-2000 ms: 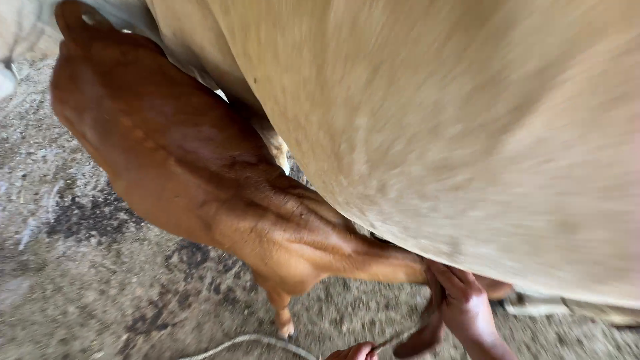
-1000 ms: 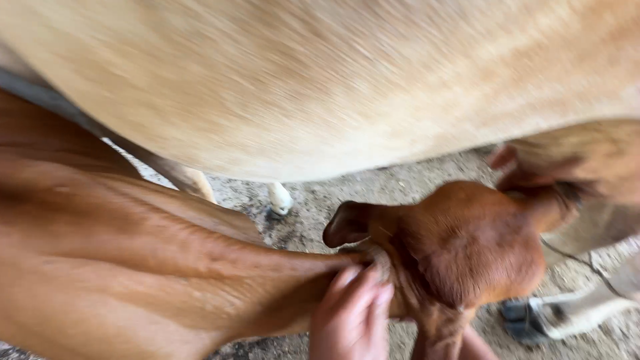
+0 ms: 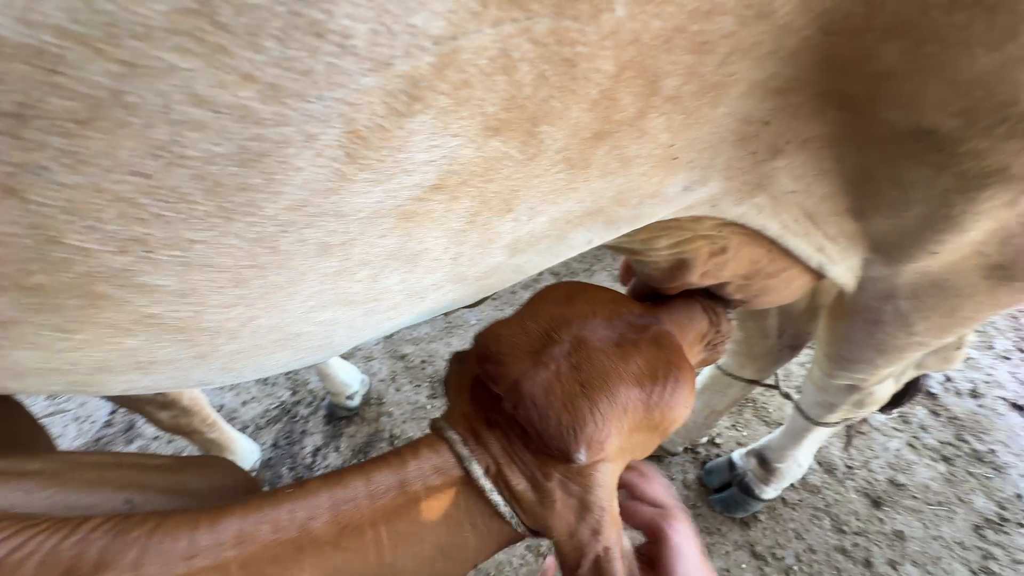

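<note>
A red-brown calf (image 3: 576, 376) stretches its head under a pale tan cow (image 3: 400, 160), its muzzle against the cow's udder (image 3: 728, 260). Around the calf's neck lies a rope loop (image 3: 484, 480). My right hand (image 3: 664, 520) is at the lower edge of the calf's head, fingers bent beside its ear (image 3: 592, 512); whether they grip anything is hidden. Of my left hand (image 3: 550, 566) only a fingertip shows at the bottom edge, left of that ear; what it touches cannot be seen.
A thin cord (image 3: 772, 386) ties the cow's hind legs together above the hooves (image 3: 732, 486). Two other pale lower legs (image 3: 344, 384) stand at the left, beyond the calf's neck. The ground (image 3: 920, 480) is rough and dirty.
The calf's muzzle is at the udder in both recent frames. My left hand has left the calf's neck, where it was one second ago, and the rope loop there now shows.
</note>
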